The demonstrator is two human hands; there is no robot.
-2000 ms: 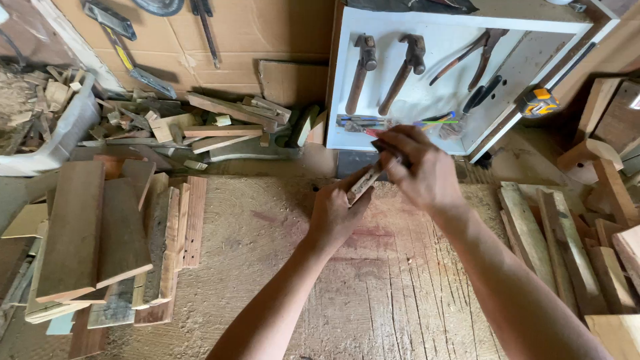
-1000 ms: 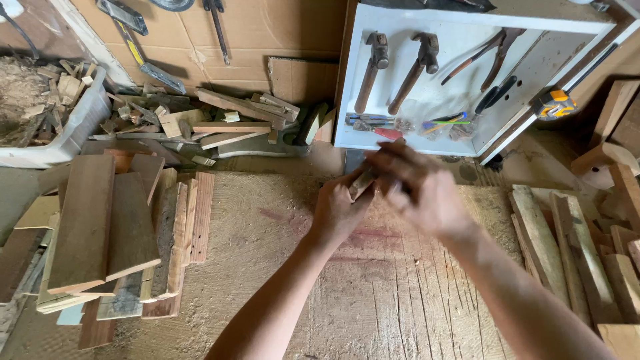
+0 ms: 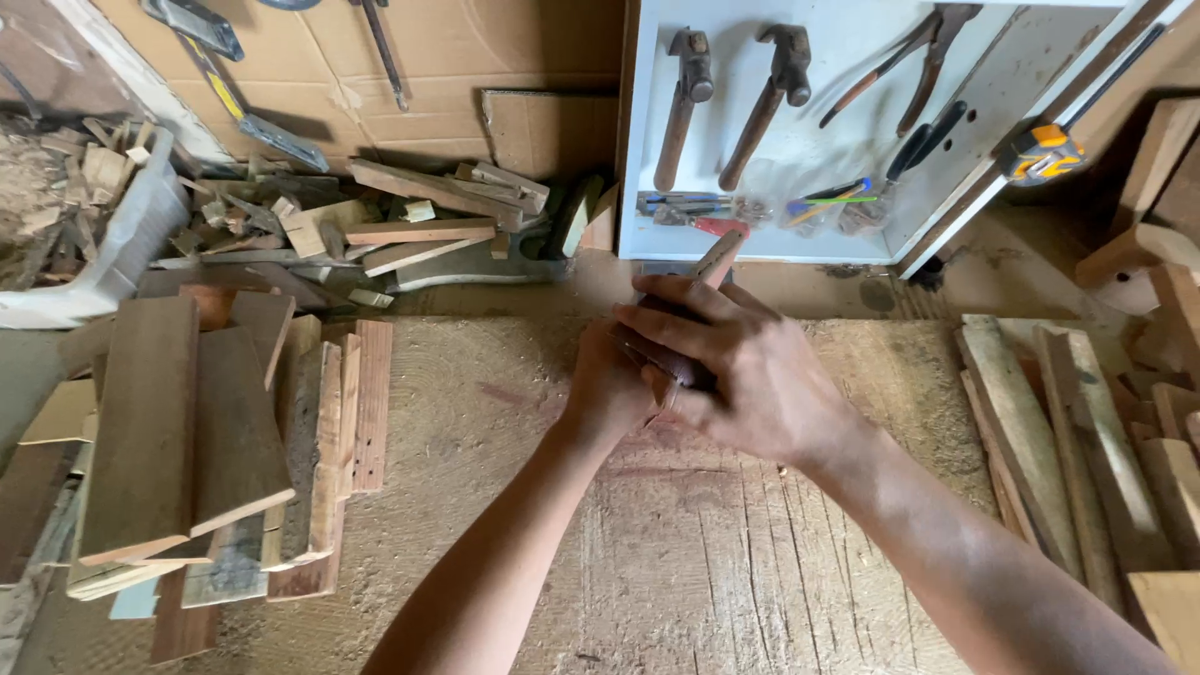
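Observation:
Both hands meet over the far middle of the worn wooden bench top. My left hand is closed around a narrow piece of wood, whose pale end sticks out beyond the fingers toward the upper right. In my right hand is a dark, flat piece, pressed against the wood; its exact kind cannot be told, as the fingers cover much of it. Reddish stains mark the bench just below the hands.
Stacked wooden boards lie at the left, more wood strips at the right. Behind the hands stands a white open cabinet holding hammers and pincers. A tape measure hangs on its right edge. Offcuts lie back left.
My right hand has shifted over the held wood, with its fingers now spread across the dark piece. The wood's pale end now shows beyond the fingers.

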